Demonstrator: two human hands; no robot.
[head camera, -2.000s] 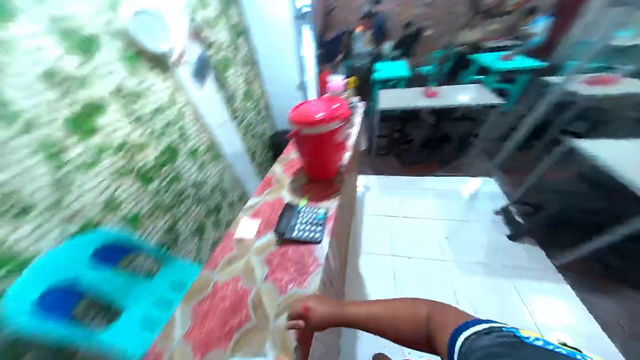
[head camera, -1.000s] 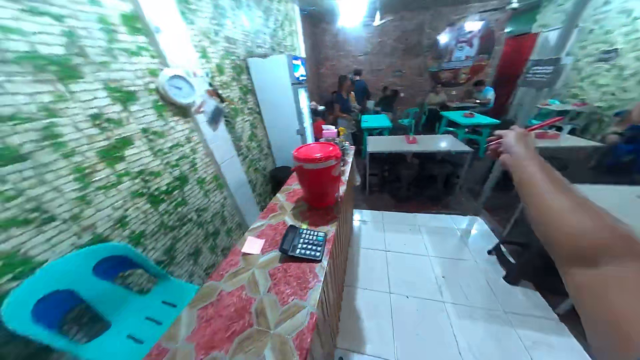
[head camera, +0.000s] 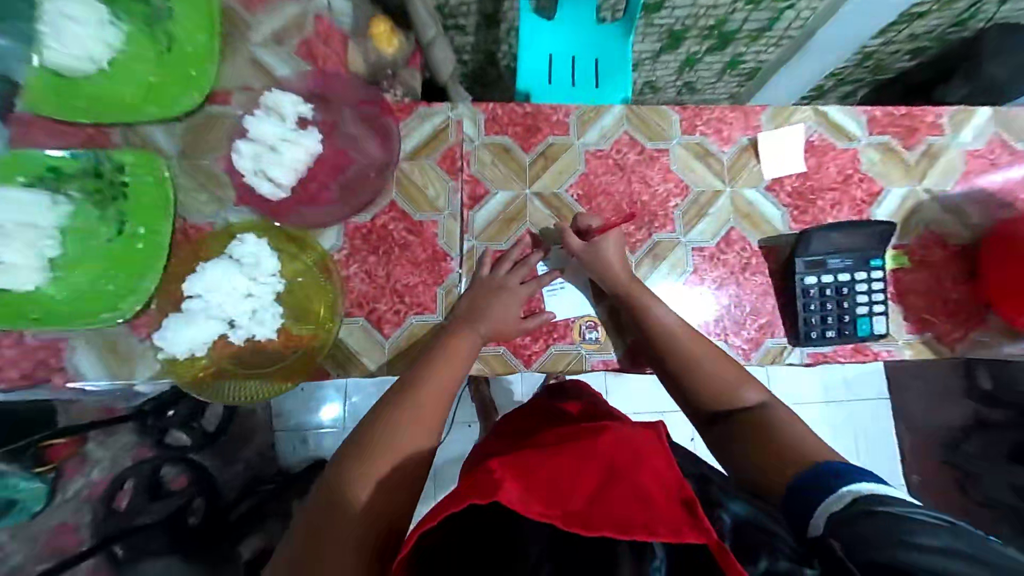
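Note:
My right hand (head camera: 598, 254) is closed around a red pen (head camera: 612, 226), held over the upper part of a small white paper slip (head camera: 566, 294) that bears writing. Palm down, my left hand (head camera: 506, 294) lies on the patterned counter (head camera: 632, 188) with fingers spread, its fingertips at the slip's left edge. A round sticker (head camera: 590, 331) is just below the slip. To the right lie a black calculator (head camera: 842, 284) and a blank-looking square of paper (head camera: 782, 151). The pen's tip is hidden by my hand.
On the left stand green plates (head camera: 96, 268), a yellow glass plate (head camera: 300, 344) and a pink plate (head camera: 360, 152), with white rice on them. A turquoise plastic chair (head camera: 574, 76) stands beyond the counter. A red container (head camera: 1004, 268) is at the far right.
The view has swung down onto the counter. My right hand, raised out over the room with the red pen a second ago, is now low over the slip. My left hand has come into view.

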